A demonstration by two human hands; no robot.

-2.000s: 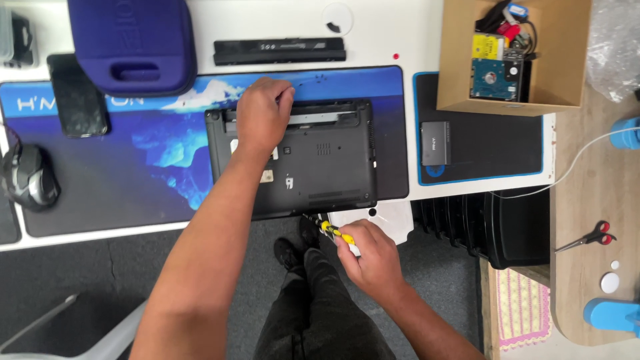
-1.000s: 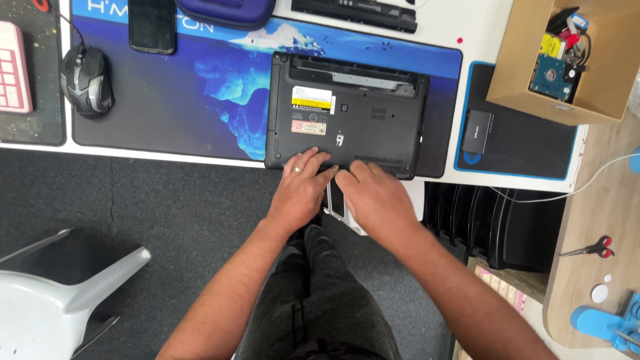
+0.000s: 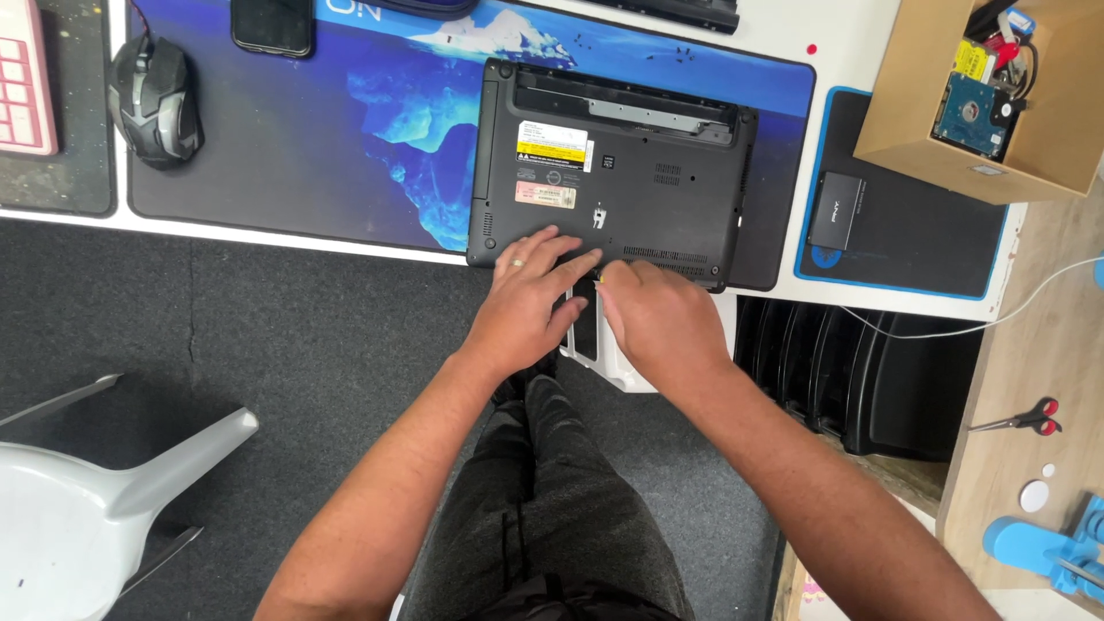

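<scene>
A black laptop (image 3: 638, 190) lies underside up on the blue desk mat (image 3: 293, 147), its long battery bay uncovered at the far side. My left hand (image 3: 535, 293) rests with spread fingers on the laptop's near edge. Beside it, my right hand (image 3: 660, 315) is closed at the same edge, around a tool that is almost wholly hidden; only a bit of yellow shows by the thumb. The tool's tip cannot be seen. Past the laptop, a black laptop battery (image 3: 681, 10) lies on the white table.
A computer mouse (image 3: 157, 103) and a phone (image 3: 272, 26) are at the left. On the right stand a cardboard box (image 3: 914, 95) with a hard drive (image 3: 970, 112), a PNY solid-state drive (image 3: 838, 211) on a small mat, and scissors (image 3: 1026, 417). A white plastic chair (image 3: 78, 509) is at lower left.
My left hand has come from the laptop's far side to its near edge. My right hand, which held a yellow and black screwdriver below that edge, is now against it. The view has shifted.
</scene>
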